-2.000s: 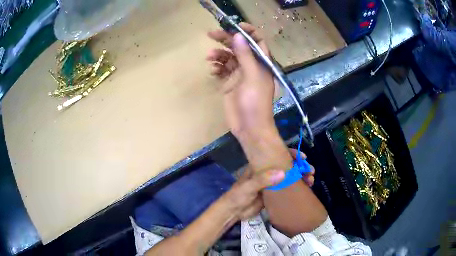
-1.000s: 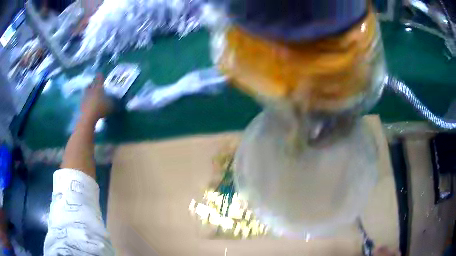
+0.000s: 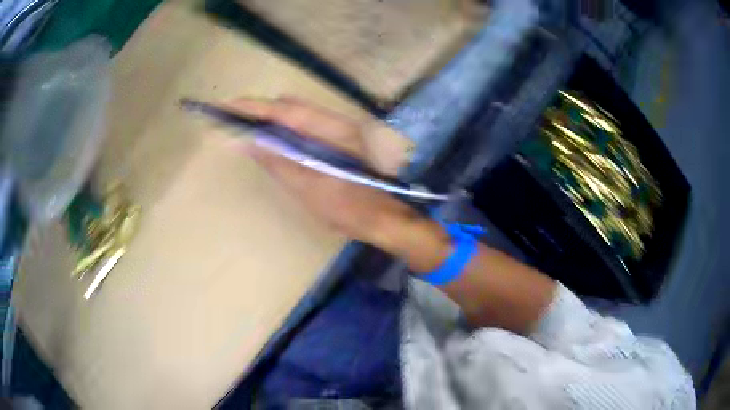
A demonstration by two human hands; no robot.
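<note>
My right hand (image 3: 320, 164) is over the tan mat (image 3: 208, 272), blurred, with a blue band on its wrist. It holds the dark pen-like soldering iron (image 3: 232, 120), whose tip points to the left. A pale tube runs along the iron and back over the hand towards the wrist. A pile of brass contact strips (image 3: 112, 232) with green wires lies on the left part of the mat. My left hand is out of the picture.
A translucent fume hood (image 3: 58, 128) hangs at the upper left. A black parts bin (image 3: 668, 188) with gold strips and green wires stands at the right, beside the bench edge. A cardboard tray (image 3: 392, 40) is at the top. Green belt shows at the upper left.
The view has swung back from the belt to the mat and bin. My left arm, seen reaching over the belt one second ago, has left the picture. My right hand now shows fully with the iron.
</note>
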